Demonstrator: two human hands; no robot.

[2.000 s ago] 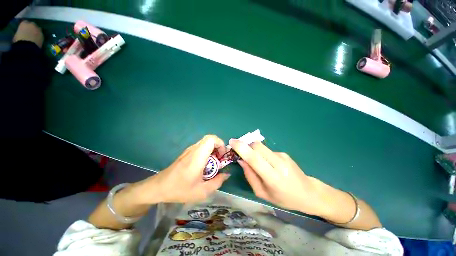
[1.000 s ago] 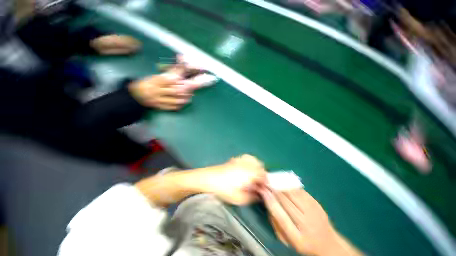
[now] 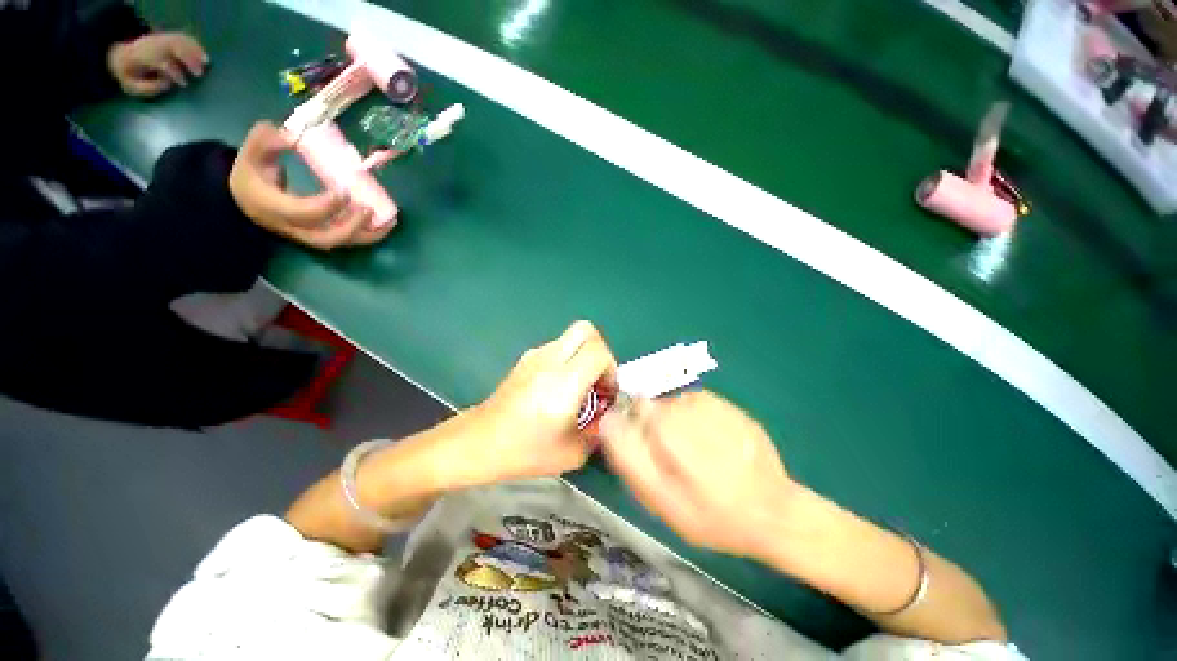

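Observation:
A hair dryer body [image 3: 591, 408] shows only as a small round end with pale spokes, mostly covered by my fingers. Its white handle shell half [image 3: 665, 369] sticks out to the upper right, with a notched tip. My left hand [image 3: 549, 398] is closed around the body. My right hand [image 3: 697, 467] is slightly blurred, with its fingertips at the joint of body and handle, where a bit of red shows. Whatever its fingertips pinch is hidden. Both hands are above the green worktop near its front edge.
At the left, another person's hand [image 3: 303, 207] touches a pink unit [image 3: 338, 168] beside another unit with a green board. A white rail [image 3: 723, 213] separates the worktop from the belt. A pink unit [image 3: 968, 200] lies on the belt. A white tray [image 3: 1097, 110] stands beyond.
The blurred view has steadied after swinging left and back. The other person's hand now touches the pink units at left. My hands still hold the unit together.

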